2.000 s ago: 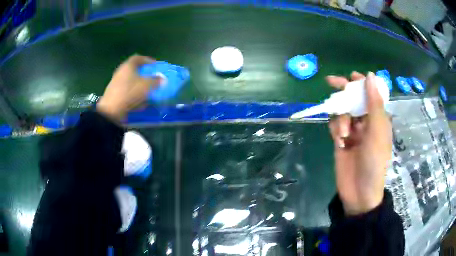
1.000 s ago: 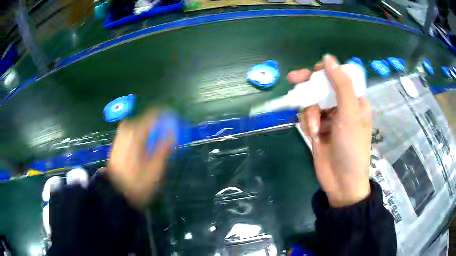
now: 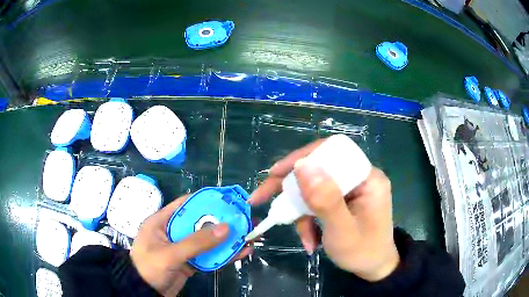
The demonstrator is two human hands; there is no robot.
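Observation:
My left hand [image 3: 168, 255] holds a blue plastic housing [image 3: 226, 210] with its open inner side up, thumb beside the pale ring. My right hand [image 3: 354, 226] holds a white squeeze bottle [image 3: 333, 174], tilted with its thin nozzle pointing down to the left. The nozzle tip is at the housing's right rim; whether it touches cannot be told. Fingers of my right hand are near the housing's tabbed end. Several white-topped units [image 3: 139, 206] lie in rows on the clear blister tray [image 3: 104, 162] at left.
Beyond the blue edge strip [image 3: 278, 90], the green conveyor belt [image 3: 301, 35] carries several spaced blue housings [image 3: 207, 33]. Newspaper under clear plastic [image 3: 478, 191] lies at right. Clear plastic trays [image 3: 325, 125] with glare lie under the hands.
My left hand has brought the blue housing from near the belt down over the bench. The bottle has moved down and left to the housing's rim. The view has tilted down, showing more white-topped units.

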